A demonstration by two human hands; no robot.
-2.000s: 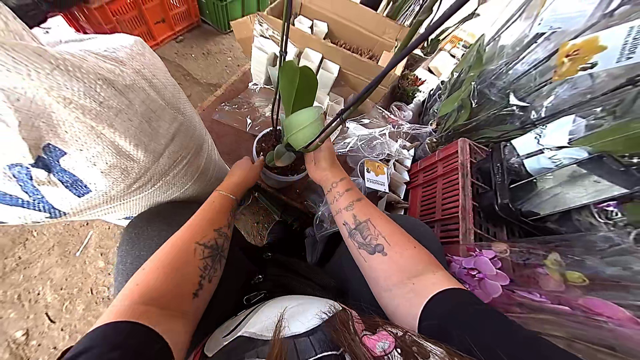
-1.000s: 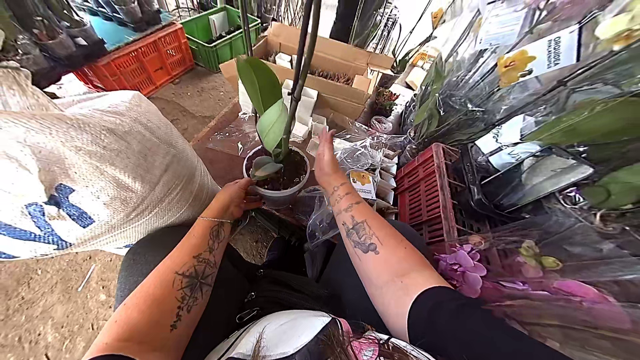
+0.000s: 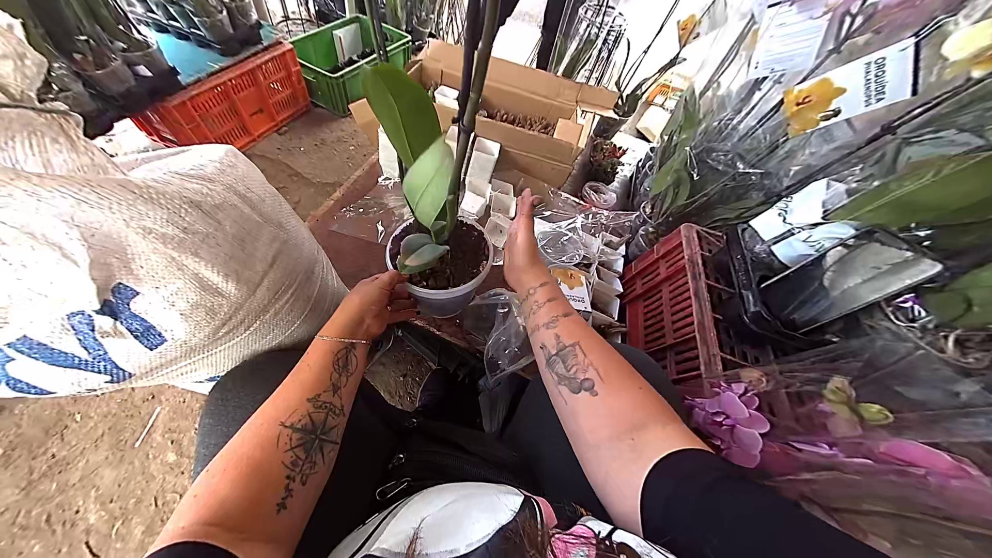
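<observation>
An orchid plant point(image 3: 428, 182) with broad green leaves and tall dark stems stands in a clear plastic pot point(image 3: 442, 301) filled with dark bark, on a brown wooden board point(image 3: 341, 225). My left hand point(image 3: 377, 304) touches the pot's left side, its fingers against the wall below the rim. Just right of the pot, my right hand point(image 3: 523, 244) is raised with its fingers extended and pointing away from me, holding nothing. Clear plastic wrap point(image 3: 508, 333) lies between the pot and my right forearm.
A woven white sack point(image 3: 155, 256) bulges at the left. Behind the pot are white cartons point(image 3: 482, 159) and a cardboard box point(image 3: 535, 147). Orange point(image 3: 232, 101) and green point(image 3: 333, 81) crates stand farther back. A red crate point(image 3: 670, 302) and wrapped orchids point(image 3: 728, 418) crowd the right.
My right hand was at the pot's right side near the leaves; now it is raised beside the pot with fingers extended. My left hand stays at the pot's left side. The view has tilted up.
</observation>
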